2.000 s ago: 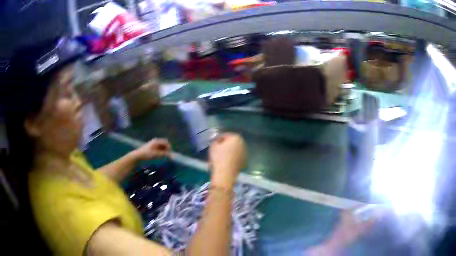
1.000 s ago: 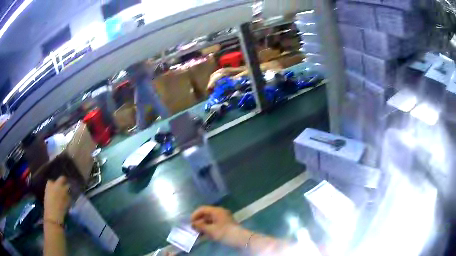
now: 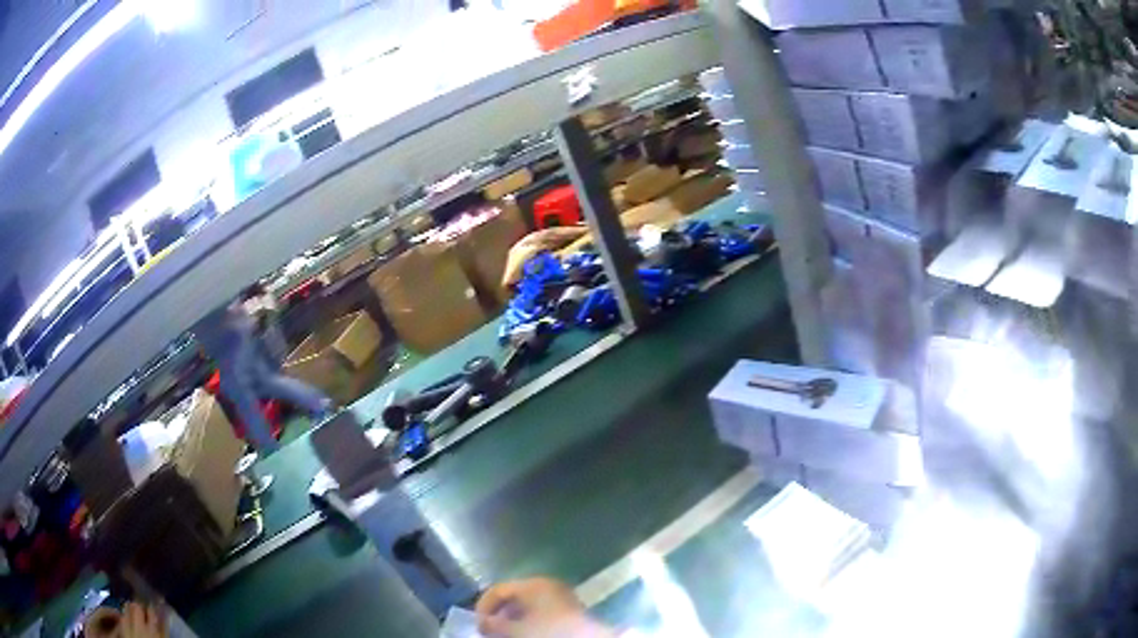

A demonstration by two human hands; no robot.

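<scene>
My right hand (image 3: 539,608) is at the bottom edge, partly cut off. Its fingers pinch a small white leaflet (image 3: 462,622), of which only a part shows. A narrow pale retail box (image 3: 406,548) with a dark product picture stands tilted in view on the green belt, just left of my hand, with its grey flap (image 3: 350,451) up. A white leaflet stack (image 3: 809,533) lies on the bench at right, partly washed out by glare. My left hand is not in view.
Retail boxes lie at right (image 3: 799,396) beside a high box wall (image 3: 861,112). A pale rail (image 3: 680,536) edges the belt (image 3: 599,436). Blue and dark appliances (image 3: 549,299) and a brown carton (image 3: 206,474) are across it. Another person's hand (image 3: 140,618) is at bottom left.
The view has turned right from the neighbouring worker. Since the last earlier frame, the open box has shifted left and down in view; my right hand, still with the leaflet, sits lower.
</scene>
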